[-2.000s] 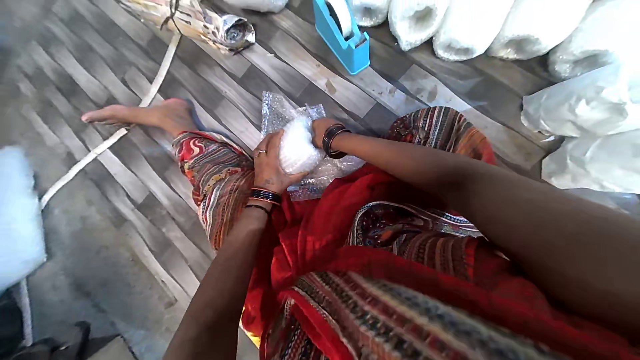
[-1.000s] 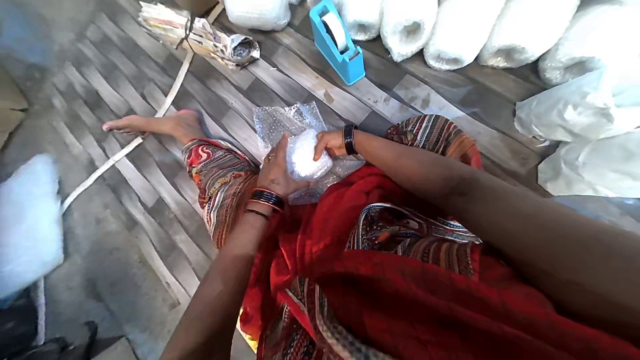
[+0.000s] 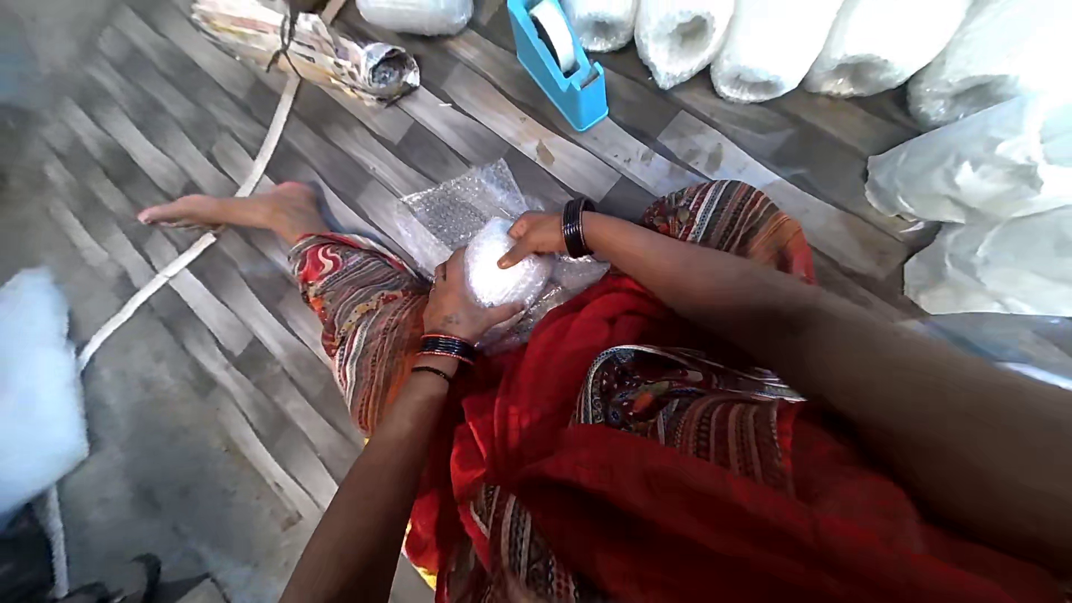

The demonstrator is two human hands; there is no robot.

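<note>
Between my two hands is a rounded white bundle (image 3: 502, 272) in clear wrap; what is inside cannot be seen. My left hand (image 3: 459, 300) grips its left and lower side, the thumb along the bottom edge. My right hand (image 3: 536, 236) holds it from the upper right, with the thumb pressed on its face. Beneath and behind the bundle lies a sheet of bubble wrap (image 3: 461, 205), spread over my lap and the floor between my legs.
A blue tape dispenser (image 3: 578, 96) stands on the patterned floor ahead. Several white wrapped rolls (image 3: 758, 59) line the top right, with white plastic bags (image 3: 971, 167) at the right. A tied newspaper bundle (image 3: 335, 54) and a white strap (image 3: 167, 272) lie left, near a white padded block (image 3: 38, 394).
My right thumb has come onto the bundle's face, which shows more than two seconds ago. Both hands have stayed on the bundle.
</note>
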